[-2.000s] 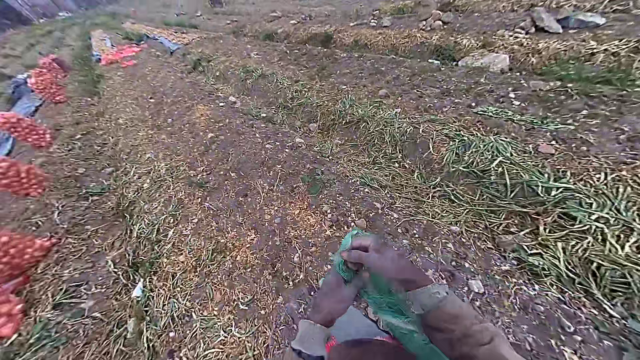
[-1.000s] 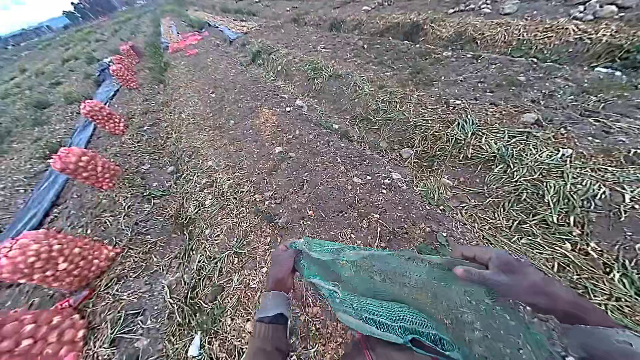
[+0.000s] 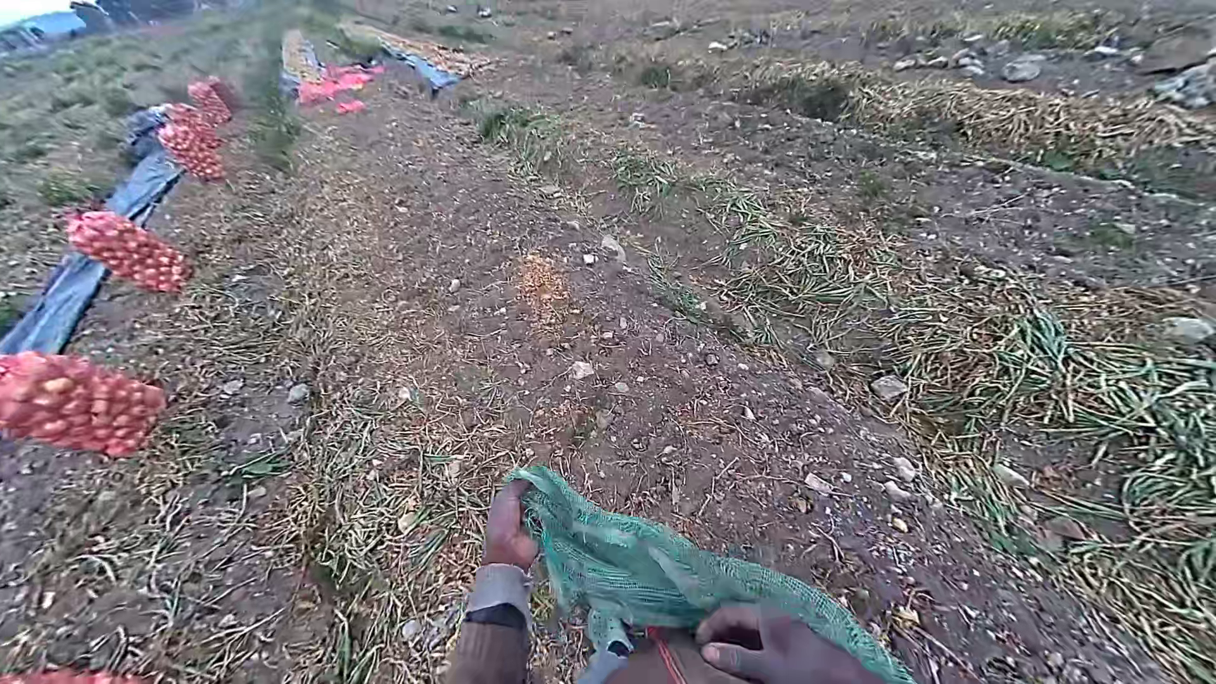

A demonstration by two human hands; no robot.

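Green mesh netting [image 3: 646, 570] stretches across the bottom middle of the head view. My left hand [image 3: 510, 532] grips its upper left corner, the fingers partly hidden behind the mesh. Lower and to the right, my right hand [image 3: 769, 646] lies against the near edge of the netting, thumb and forefinger curled; whether it pinches the mesh is not clear. A thin red cord [image 3: 668, 657] hangs just left of the right hand.
Red mesh sacks of onions [image 3: 81, 404] lie in a row along the left, beside a blue tarp strip [image 3: 57, 299]. Pink-red netting [image 3: 332, 84] lies farther up. Cut green and dry stalks [image 3: 1035, 380] are heaped at right, with stones [image 3: 889, 387] scattered on the soil.
The netting was bunched between both hands two seconds ago, then spread out wide a second ago. Since then my right hand has come in closer to my left, and the netting hangs lower.
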